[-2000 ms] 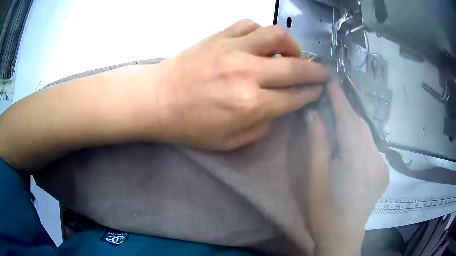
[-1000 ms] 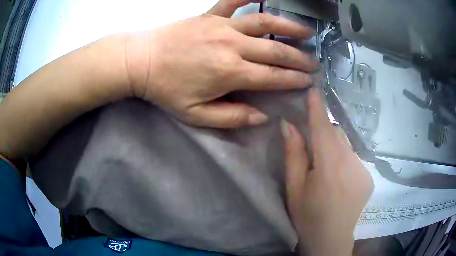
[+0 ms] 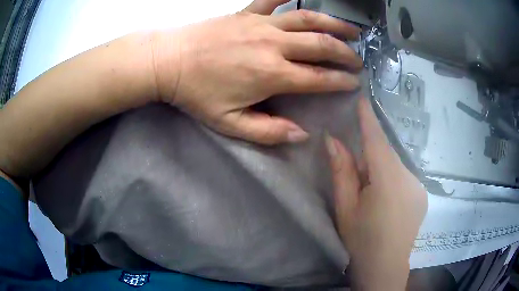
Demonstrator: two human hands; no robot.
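Note:
A grey-taupe garment panel [image 3: 188, 193] lies on the white table and hangs over its front edge onto the lap. My left hand [image 3: 239, 74] lies flat on the panel, fingers spread and pointing right toward the presser foot and needle [image 3: 373, 42]. My right hand [image 3: 378, 199] is at the panel's right edge, index finger stretched toward the foot, thumb on the cloth. Whether it pinches the cloth is unclear. A narrow binding tape [image 3: 441, 185] runs from the foot along the panel's right edge. The panel edge at the needle is hidden by my left fingers.
The sewing machine head [image 3: 455, 28] hangs over the upper right. Metal plates with slots [image 3: 412, 119], a small rod [image 3: 471, 111] and a knurled metal part [image 3: 496, 149] are on the bed at right. A printed ruler [image 3: 466, 238] runs along the front edge.
From gripping the cloth together near the foot, my hands have separated. My left hand has opened and flattened on the panel. The tape's loose end at right has drawn in toward the foot.

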